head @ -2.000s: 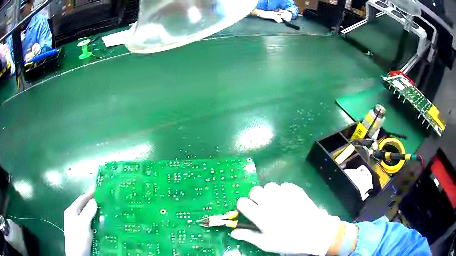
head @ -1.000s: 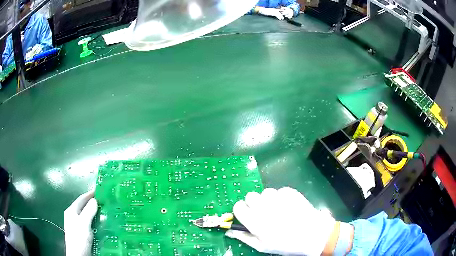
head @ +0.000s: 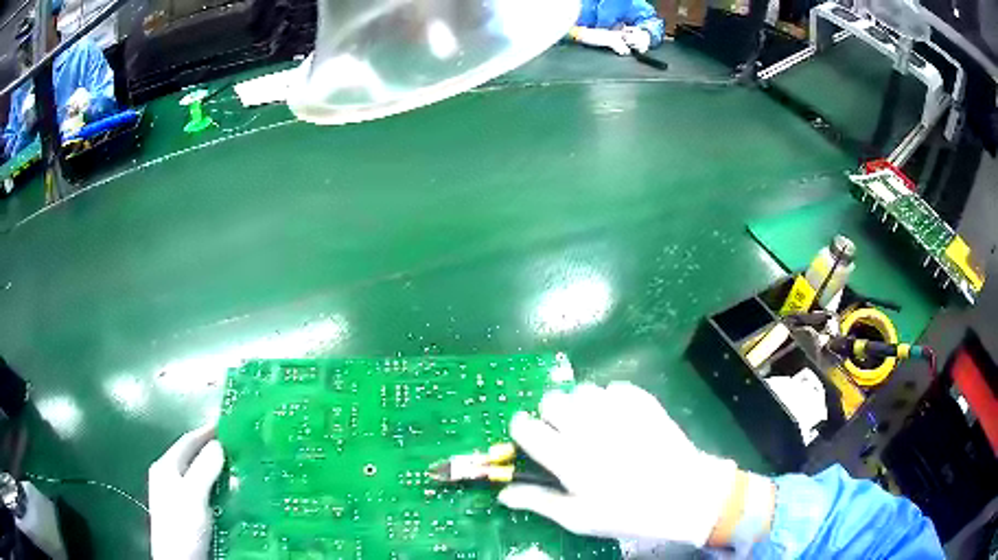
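Observation:
The green circuit board [head: 317,448] lies at the bottom centre with its speckled solder side up, its lower edge cut off by the picture. My gloved left hand [head: 184,498] holds the board's left edge. My gloved right hand [head: 624,470] is shut on the side cutters [head: 482,467], over the board's right part. The cutters' steel jaws point left, at the solder dots right of the round hole. Whether the tips touch a lead is too small to tell. The palm hides part of the handles.
A black divided box [head: 753,372] with a bottle [head: 834,268], yellow tape roll [head: 870,345] and white wipe [head: 801,399] stands right. A second board [head: 919,228] is far right. A clear hood [head: 427,49] hangs overhead. Clippings dot the mat. Other people's sleeves show behind.
The view has shifted slightly, so everything sits a little lower and further right. The cutters have moved slightly on the board and stay in my right hand. My left hand keeps its hold.

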